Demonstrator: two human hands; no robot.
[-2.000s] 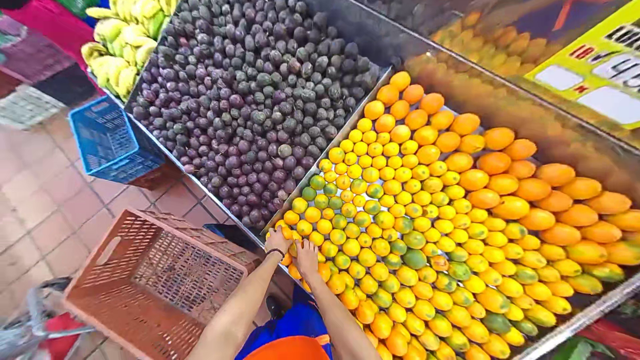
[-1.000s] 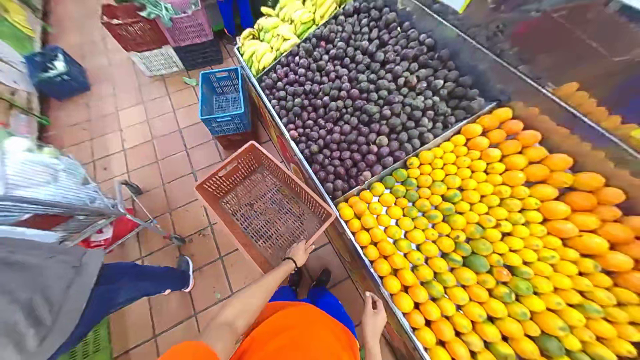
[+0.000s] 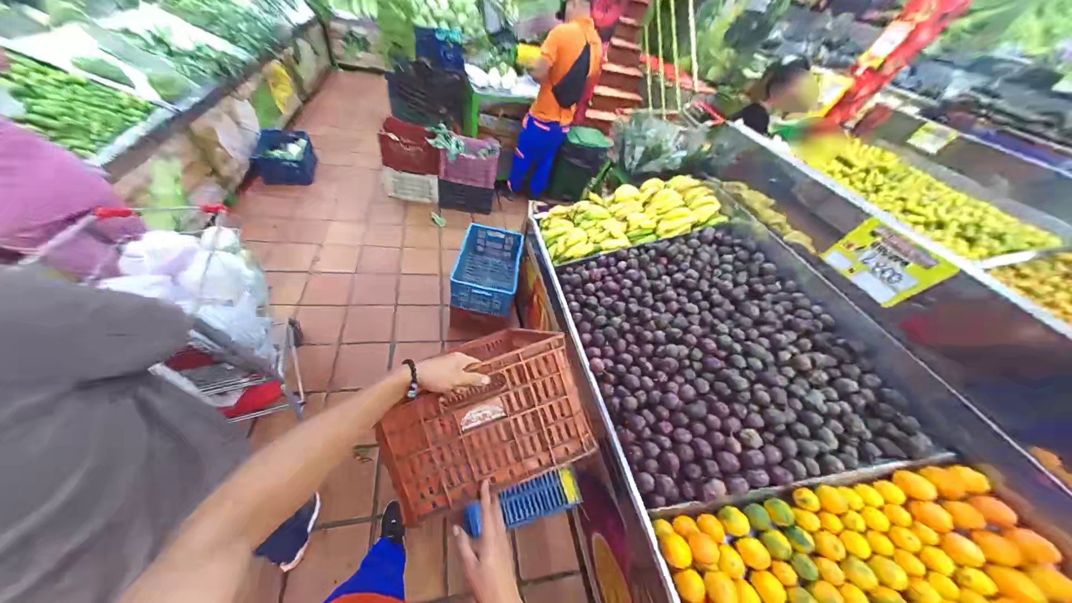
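My left hand [image 3: 452, 373], with a dark beaded bracelet at the wrist, grips the upper rim of a reddish-brown plastic crate [image 3: 494, 419], which is tilted beside the fruit stand. Just below the crate is my right hand [image 3: 488, 548], fingers apart, its fingertips near the crate's lower edge; whether they touch it I cannot tell. Part of a blue plastic crate [image 3: 536, 496] shows beneath the tilted one. To the right, the stand holds dark purple round fruit [image 3: 729, 360], and nearer me yellow-orange mangoes [image 3: 879, 536].
At left a person in grey [image 3: 109, 419] stands close, beside a shopping cart [image 3: 251, 385] loaded with bags. Ahead on the tiles sit a blue crate [image 3: 486, 268] and stacked crates [image 3: 440, 167]. A person in orange [image 3: 559, 92] stands beyond. The stand's metal edge [image 3: 603, 419] runs along my right.
The reddish-brown crate, lower on the floor one second ago, is now raised and tilted in my left hand. Both hands were at the mangoes two seconds ago. The view has swung toward the aisle.
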